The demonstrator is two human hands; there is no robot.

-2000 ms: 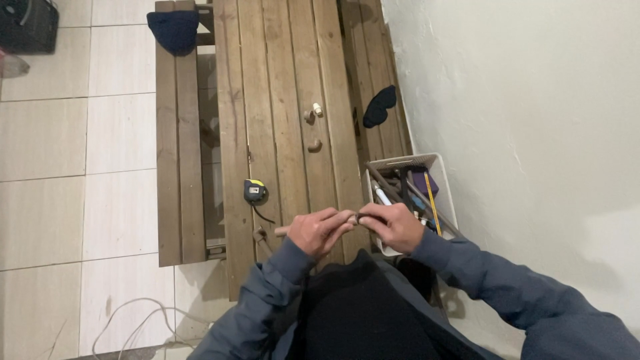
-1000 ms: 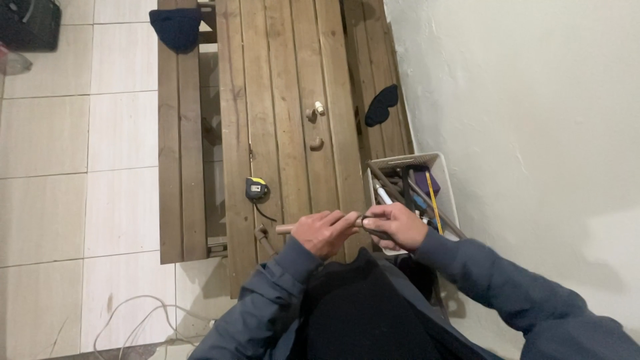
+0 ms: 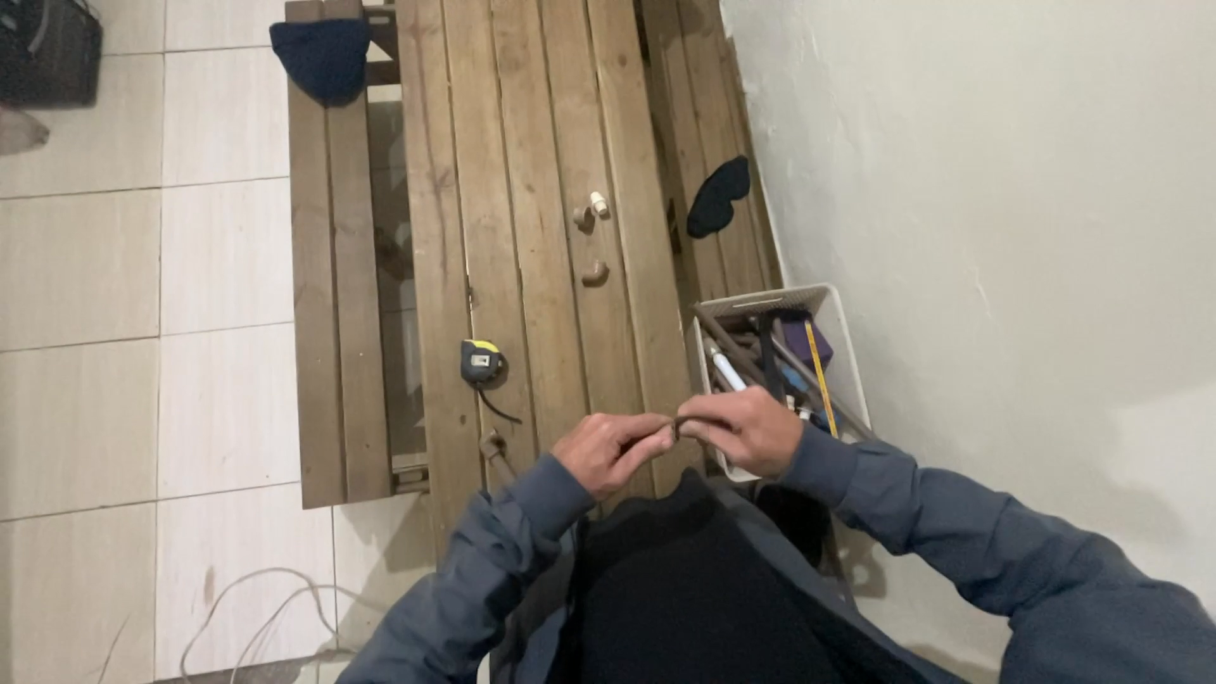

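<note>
Over the near end of a slatted wooden table (image 3: 546,313), my left hand (image 3: 613,451) and my right hand (image 3: 746,429) meet at the fingertips. Both pinch a small, thin dark piece (image 3: 676,427), mostly hidden by the fingers. Left of my left hand, a brown pipe elbow (image 3: 492,443) with a length of pipe rests on the table. A black and yellow tape measure (image 3: 482,362) lies beyond it, with a dark strip (image 3: 498,407) beside it. Farther up are a brown elbow fitting (image 3: 596,274), another brown fitting (image 3: 582,218) and a small white fitting (image 3: 598,203).
A white plastic basket (image 3: 850,356) holding pipes, a yellow pencil (image 3: 819,370) and other items stands beside my right hand, near the wall. Benches flank the table, with a dark cap (image 3: 323,57) on the left one and a black eye mask (image 3: 719,197) on the right. A cable (image 3: 271,572) lies on the floor.
The brown pipe end that stuck out left of my left hand in the earlier frames no longer shows there. My hands remain together at the fingertips.
</note>
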